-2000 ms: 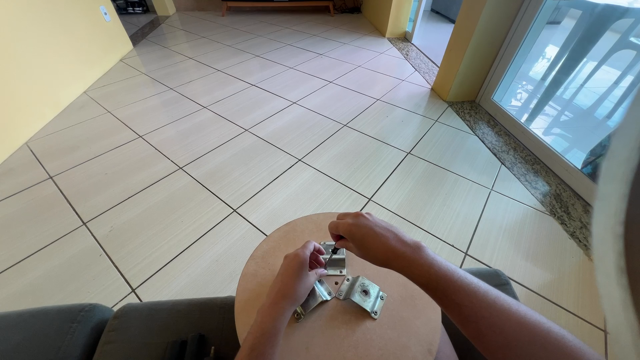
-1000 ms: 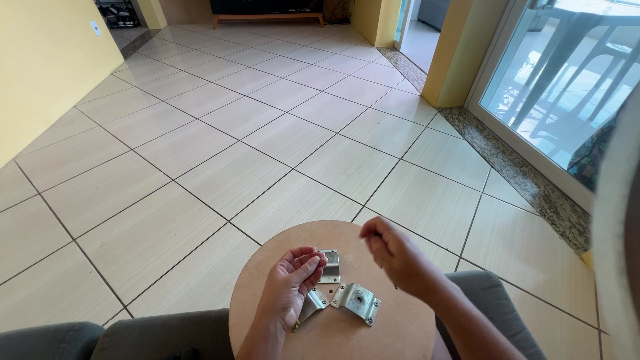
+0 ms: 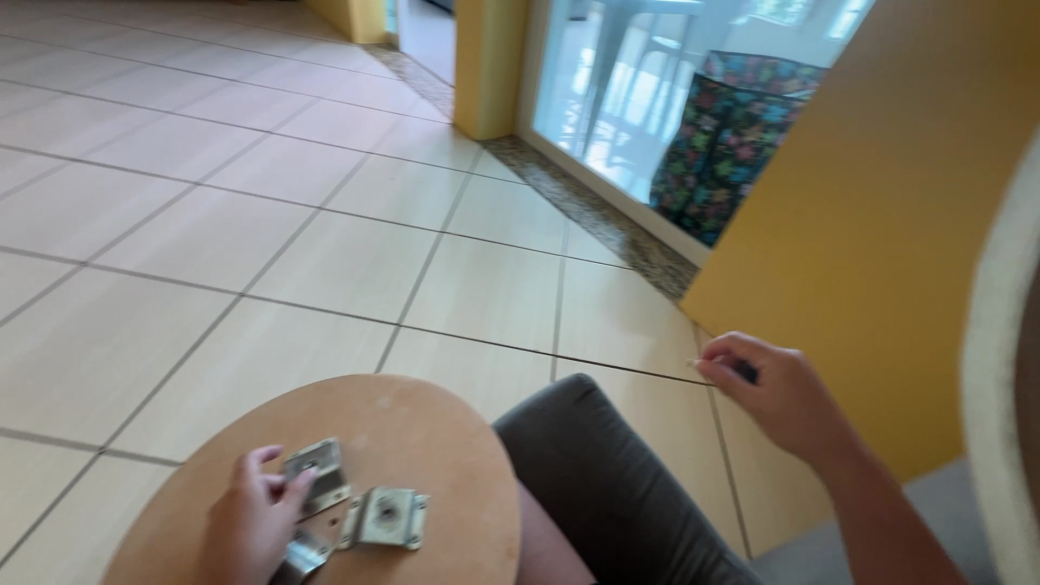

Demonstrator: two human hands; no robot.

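Observation:
Three metal brackets lie close together on a round wooden board. My left hand (image 3: 258,508) is over the board's left part, its fingertips at the upper bracket (image 3: 318,475); whether they grip it or only touch it does not show. To the right of that hand lies another bracket (image 3: 387,517), with a round hole or recess in its middle. The lower bracket (image 3: 302,556) is partly hidden by my left hand. My right hand (image 3: 764,390) is off to the right, above the tiled floor, with a small pale thing pinched between thumb and forefinger.
The round board (image 3: 439,439) rests over my lap, beside a dark grey cushion (image 3: 617,479). Beyond are floor tiles (image 3: 487,292), a granite sill (image 3: 601,219), a glass door (image 3: 634,97) and a yellow wall (image 3: 877,268). A pale curved edge (image 3: 995,357) stands at far right.
My right hand has moved away from the board to the right. My left hand, raised with fingers pinched a second ago, is now lower at the upper bracket. The view has swung right.

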